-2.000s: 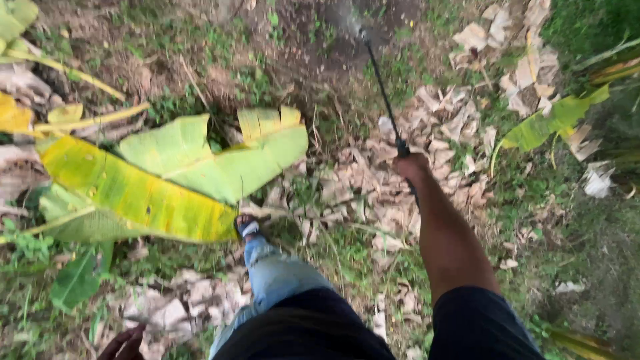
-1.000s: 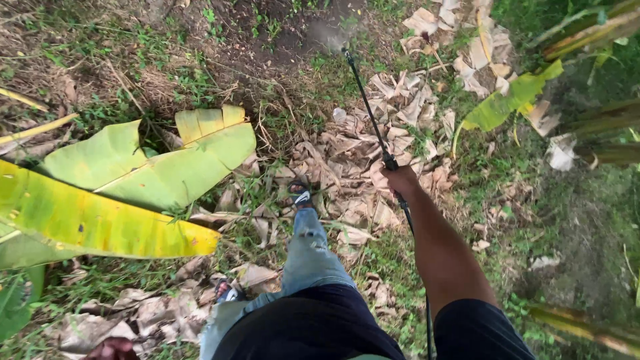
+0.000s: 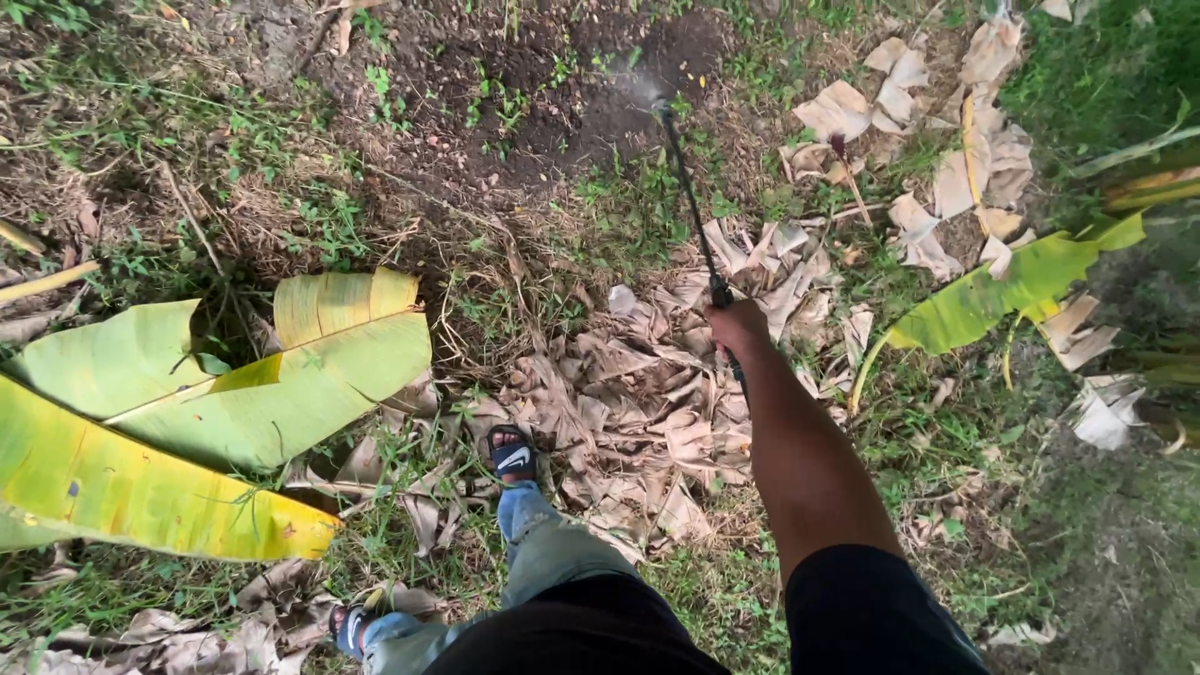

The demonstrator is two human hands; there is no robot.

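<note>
My right hand (image 3: 739,326) is closed around the grip of a black spray wand (image 3: 692,197), which points away from me over the ground. Fine mist (image 3: 642,89) comes out at the nozzle on its far end, above low green weeds (image 3: 502,103) and a patch of dark bare soil (image 3: 600,117). Part of the wand's handle shows below my fist, against the forearm. My left hand is outside the picture.
Large yellow-green banana leaves (image 3: 169,478) lie on the left. Dry brown leaves (image 3: 619,403) cover the ground by my sandaled foot (image 3: 512,454). A green leaf (image 3: 975,305) and a pale scrap (image 3: 1106,412) are at the right, with grass around them.
My feet have moved forward past the banana leaves between the earlier frames. The left hand, partly seen at the bottom left before, is out of view. The right hand still holds the wand.
</note>
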